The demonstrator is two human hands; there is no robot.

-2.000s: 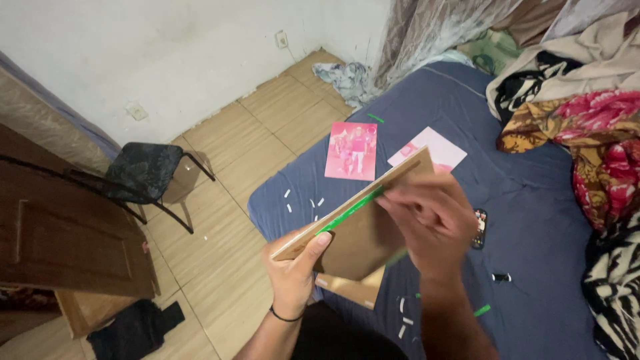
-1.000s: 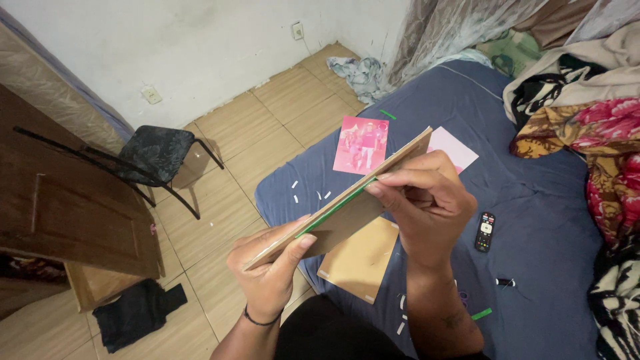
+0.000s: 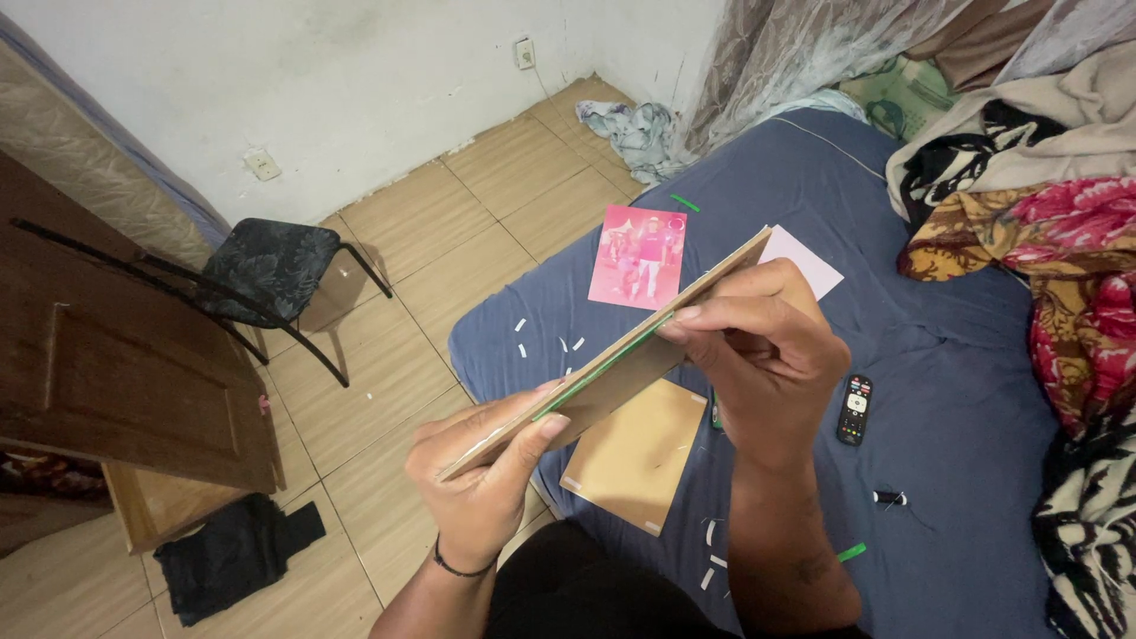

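My left hand (image 3: 488, 461) grips the lower left end of a thin brown board (image 3: 612, 386), which is tilted nearly edge-on. A narrow green strip (image 3: 608, 366) runs along the board near its edge. My right hand (image 3: 763, 355) pinches the strip's upper end against the board between thumb and forefinger. Beneath them a tan panel (image 3: 635, 453) with small pale pieces at its corners lies on the blue-covered bed. A pink-tinted photo print (image 3: 637, 257) lies beyond the board, and a pale sheet (image 3: 803, 262) is partly hidden behind it.
On the bed (image 3: 941, 355) are a remote control (image 3: 855, 410), a spool of black thread (image 3: 890, 499), a green strip scrap (image 3: 852, 553) and several white scraps (image 3: 713, 561). Rumpled blankets (image 3: 1021, 213) lie at right. A black chair (image 3: 271, 266) and dark cloth (image 3: 235, 555) are on the tiled floor at left.
Two seconds ago my right hand was blurred near the board's upper end; now its fingertips pinch at the green strip. The remote control and tan panel, partly covered then, show more fully.
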